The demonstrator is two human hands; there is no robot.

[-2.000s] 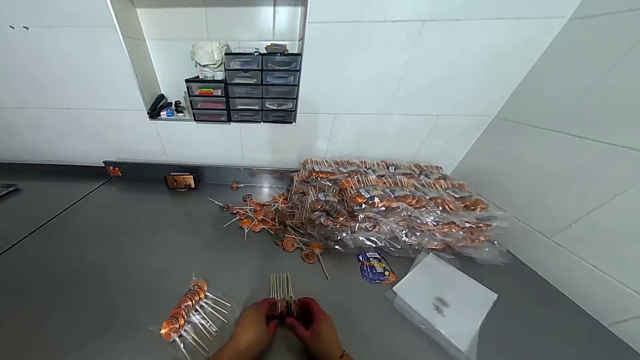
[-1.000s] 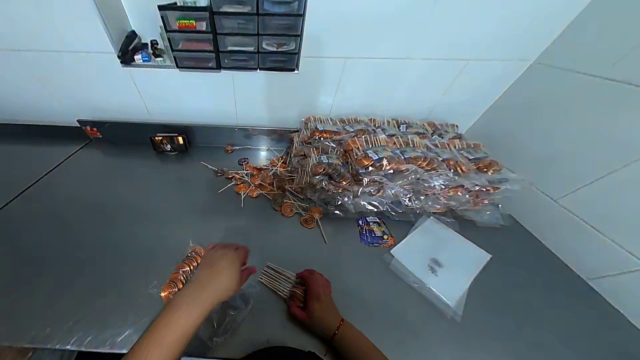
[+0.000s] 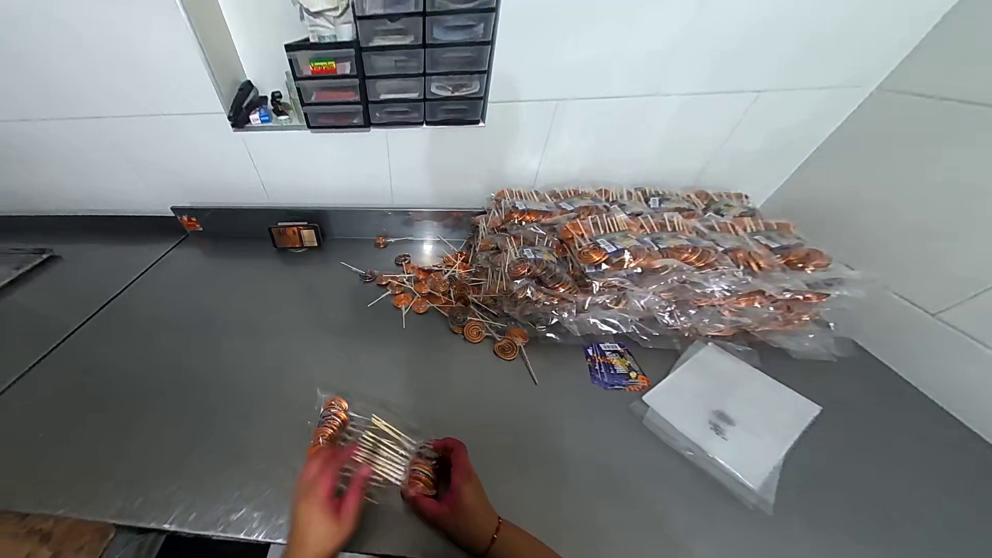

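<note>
In the head view my right hand [image 3: 457, 496] holds a bunch of spiral lollipops [image 3: 422, 470], its sticks pointing left. My left hand [image 3: 327, 488], slightly blurred, is over the lower part of a clear plastic bag with a second row of orange spiral lollipops [image 3: 331, 422] at its left side. The sticks [image 3: 381, 449] of the two groups lie side by side between my hands. Whether my left fingers grip the bag I cannot tell.
Loose lollipops [image 3: 422, 287] lie scattered behind my hands, beside a large heap of bagged lollipops [image 3: 659, 256]. Printed cards [image 3: 614, 366] and a stack of white sheets with clear bags [image 3: 732, 415] lie to the right. A phone-like device [image 3: 295, 235] leans against the backsplash.
The bunch in my right hand, upright two seconds ago, now lies with its sticks to the left, beside the bagged row. My left hand left the bunch and moved to that bag.
</note>
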